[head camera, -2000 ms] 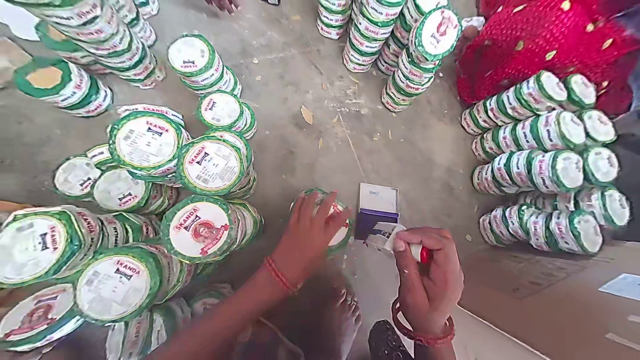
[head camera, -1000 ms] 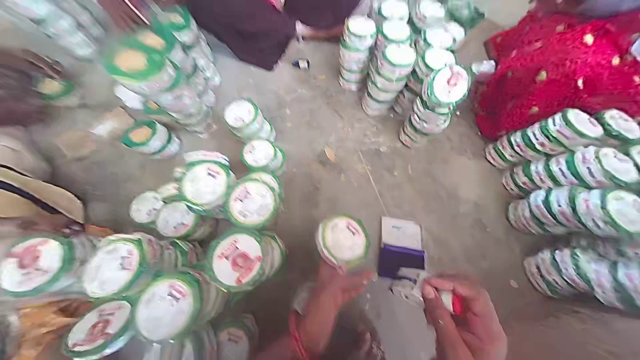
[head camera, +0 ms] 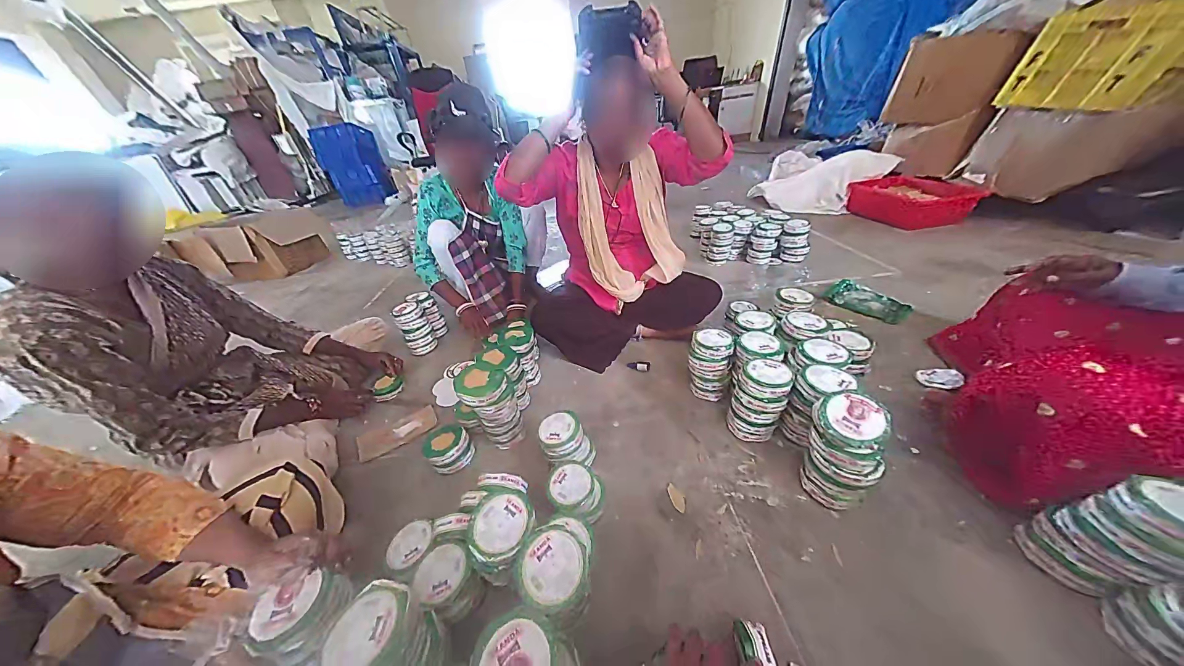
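Note:
At the bottom edge, just right of centre, only a blurred part of my left hand [head camera: 694, 647] shows. It is beside a small green-and-white round pack [head camera: 754, 643], seen on its side and cut off by the frame; whether the hand touches it is unclear. My right hand is out of view. Left of my hand stand stacks of round, film-wrapped packs with green rims and printed white labels [head camera: 553, 566]. More such stacks [head camera: 849, 421] stand on the floor ahead, and leaning rows of them [head camera: 1110, 536] are at the right.
Co-workers sit around; one in pink [head camera: 615, 213] holds a dark object overhead with both hands. A co-worker's blurred hands [head camera: 296, 555] are by the left stacks. A red tray [head camera: 916, 203], an open cardboard box [head camera: 254, 245], a blue crate [head camera: 351, 165] and a small dark bottle [head camera: 638, 366] are also on the floor.
The view has tilted up strongly. My right hand, which held a small white-and-red object, has left the view, as have the purple-and-white box and most of my left hand.

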